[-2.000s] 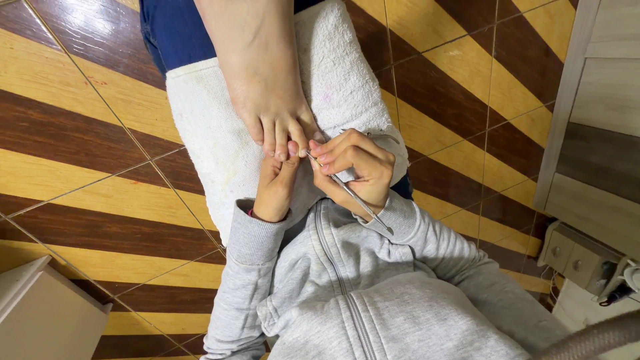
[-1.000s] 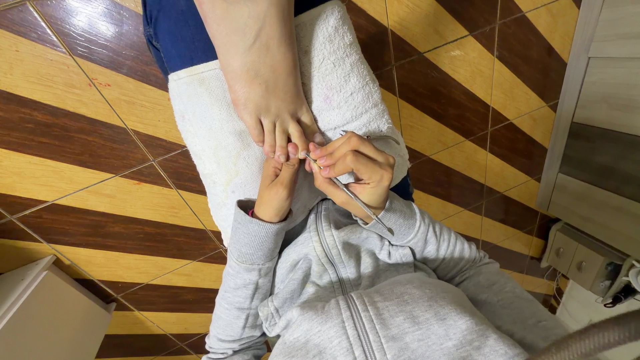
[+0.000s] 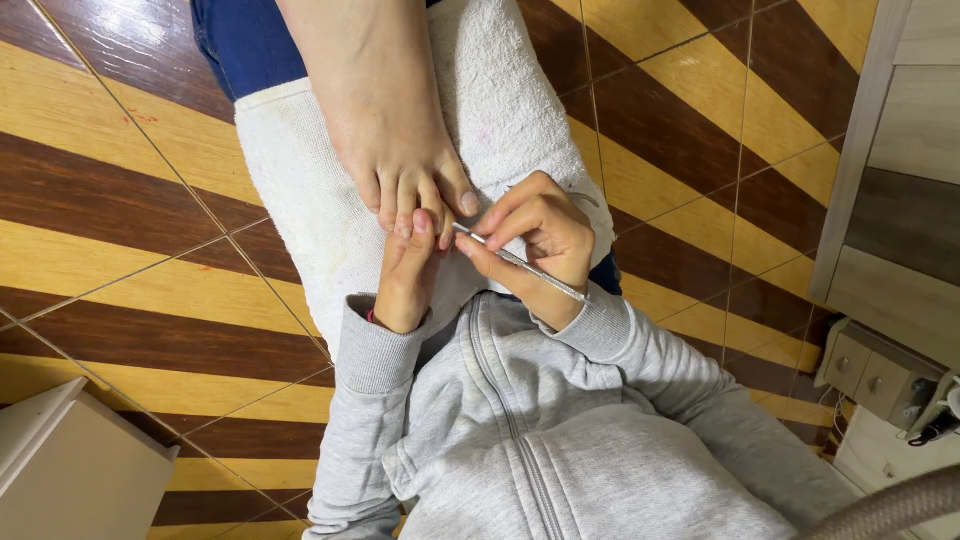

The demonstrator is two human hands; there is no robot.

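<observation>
Another person's bare foot (image 3: pixel 394 127) rests on a white terry towel (image 3: pixel 300 195) spread over my lap. My left hand (image 3: pixel 409 270) holds the front of the foot, its thumb against the toes and its other fingers hidden below them. In my right hand (image 3: pixel 544 244) is a slim metal nail tool (image 3: pixel 536 271), pinched between thumb and fingers, its tip at a toe beside the big toe. A second metal implement (image 3: pixel 583 198), partly hidden, shows behind the right hand's knuckles; its kind cannot be told.
Striped tile floor (image 3: pixel 135 262) lies around the lap. A pale cabinet (image 3: pixel 82 465) stands at lower left. At right are a wood-panelled unit (image 3: pixel 915 217), a small drawer box (image 3: pixel 870 375) with cables, and a braided hose (image 3: pixel 892 502) at the lower right corner.
The metal tool's tip has shifted slightly at the toes, and the right hand's fingers have moved a little with it. The left hand keeps its hold on the foot.
</observation>
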